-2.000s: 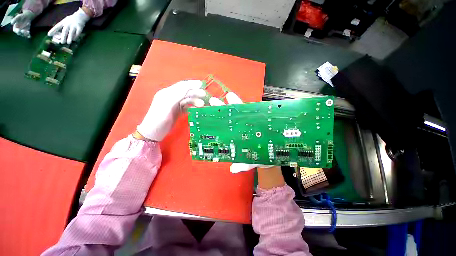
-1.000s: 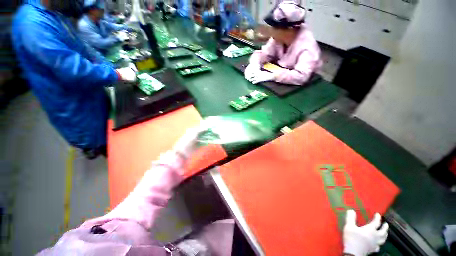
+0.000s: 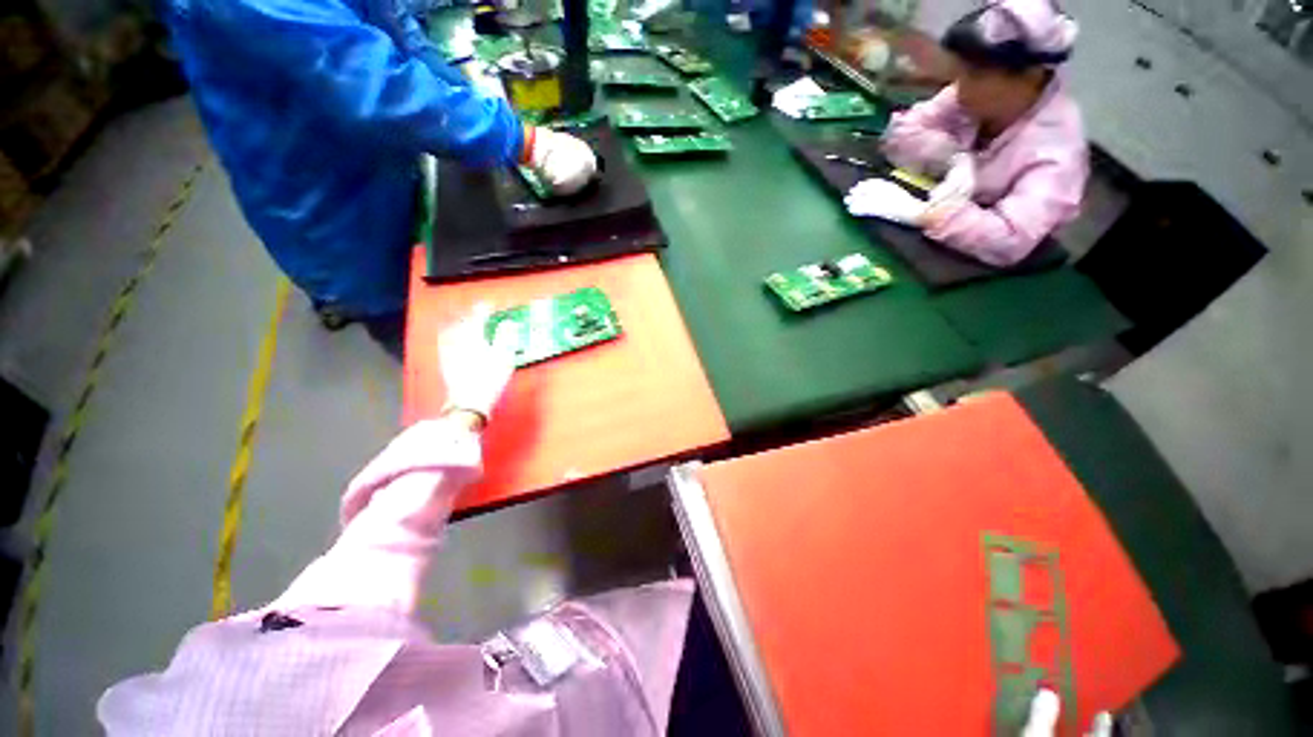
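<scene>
A green circuit board [image 3: 556,326] is over the second red mat [image 3: 634,382] on the left. My left hand [image 3: 478,363], white-gloved, is at the board's left end with its fingers on it. Whether the board touches the mat is hard to tell. The pale-green checking template [image 3: 1025,619] lies on the near red mat [image 3: 850,576]. My right hand [image 3: 1066,716], also gloved, is cut off by the bottom edge. Only its fingertips show, at the template's lower end; its grip cannot be made out.
A person in blue [image 3: 317,130] works at a black pad [image 3: 540,223] beyond the left mat. A person in pink [image 3: 994,144] sits at the back right. Another circuit board [image 3: 828,282] lies on the green bench [image 3: 778,360]. Several boards lie farther back.
The board has moved from in front of me to the left mat with my left hand. My right hand has let go of the board and is at the template. The view has turned left.
</scene>
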